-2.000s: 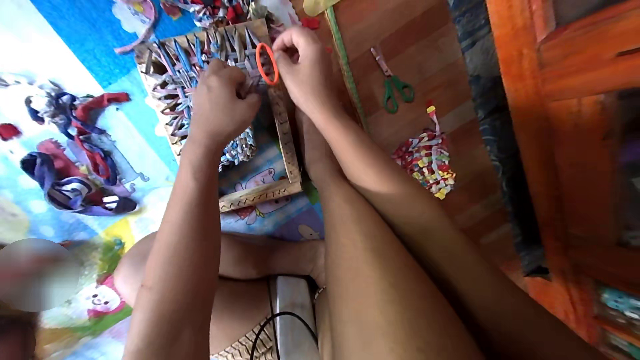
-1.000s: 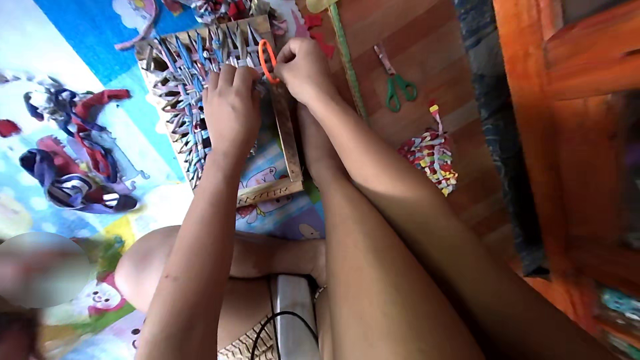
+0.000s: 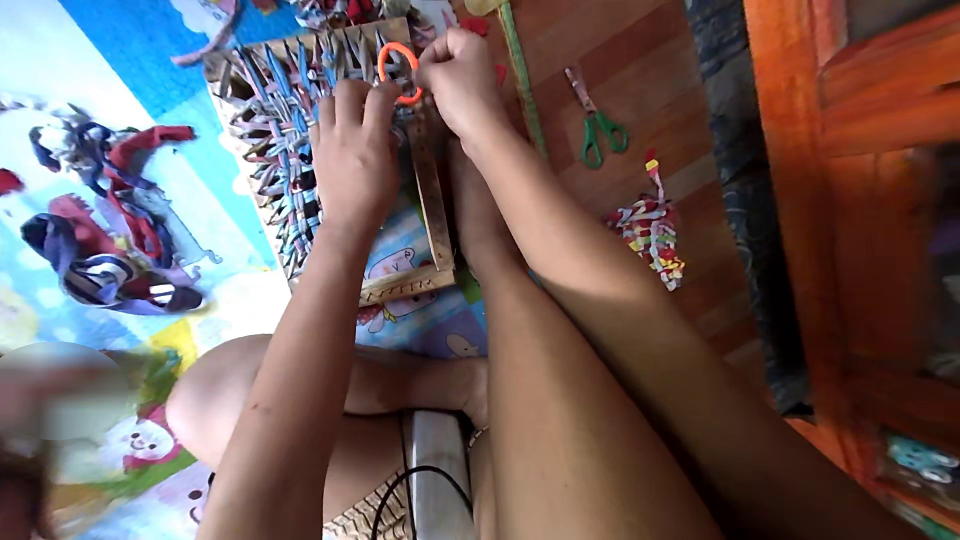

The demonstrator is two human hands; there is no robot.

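A wooden frame loom [image 3: 429, 187] with nails along its bars lies on the printed mat, with woven fabric strips [image 3: 289, 157] in blue, grey and pink over its left and upper part. My left hand [image 3: 356, 142] rests over the weave with its fingers bent down near the strips; what its fingertips touch is hidden. At the loom's upper right corner, my right hand [image 3: 459, 79] has thumb and fingers pinched together beside an orange ring-shaped handle [image 3: 382, 64]. The ring stands between the two hands; whether the right fingers grip it or a strip is not plain.
Green-handled scissors [image 3: 602, 139] and a small multicoloured woven piece [image 3: 651, 236] lie on the wood floor at right. A green stick [image 3: 523, 79] lies beside the loom. Loose fabric strips [image 3: 124, 225] are heaped at left. An orange wooden cabinet [image 3: 795, 187] borders the right side.
My left hand has moved from the loom's upper right part, lower over the weave, with its fingers now bent downward. My right hand has stayed near the orange ring.
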